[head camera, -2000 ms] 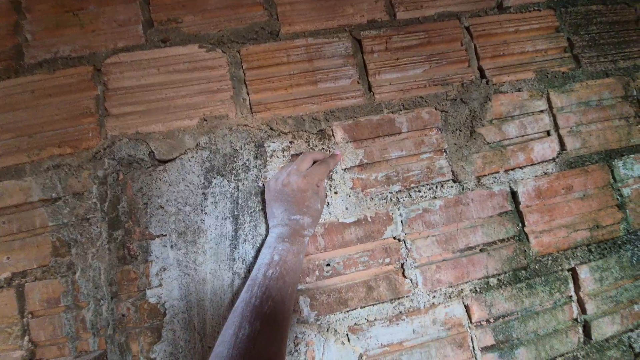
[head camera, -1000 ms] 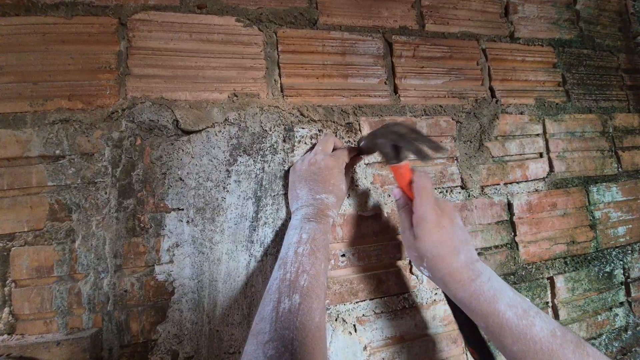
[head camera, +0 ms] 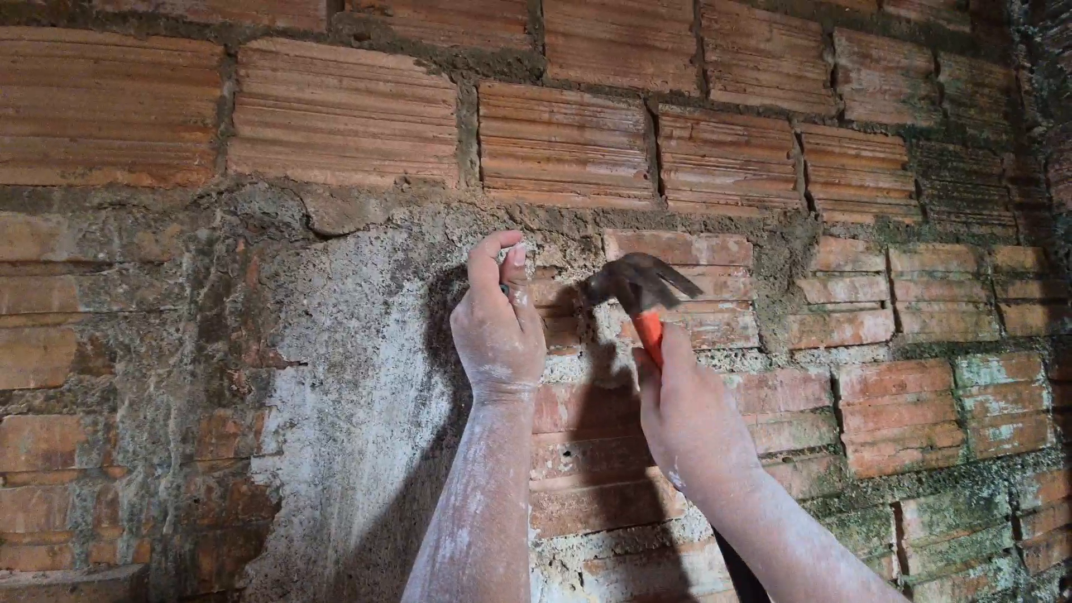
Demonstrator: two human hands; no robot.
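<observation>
My right hand point(head camera: 695, 410) grips a claw hammer point(head camera: 643, 289) by its orange and black handle. The dark steel head is up near the brick wall point(head camera: 561, 151), its striking face to the left and its claw to the right. Dusty with pale powder, my left hand point(head camera: 500, 322) is raised just left of the hammer head, before the edge of a patch of old grey-white plaster point(head camera: 352, 394). Its fingers are curled, and a small dark bit shows between thumb and fingers; I cannot tell what it is.
Ridged hollow clay bricks with rough mortar joints fill the view. Greenish stains cover the bricks at the lower right point(head camera: 963, 519). A ledge point(head camera: 75, 584) juts out at the bottom left. A darker wall corner point(head camera: 1038, 126) stands at the far right.
Two seconds ago only my left hand was in view, at the wall. My right hand has since come in with the hammer. The hammer head, close against the left fingers a second ago, is now apart from them.
</observation>
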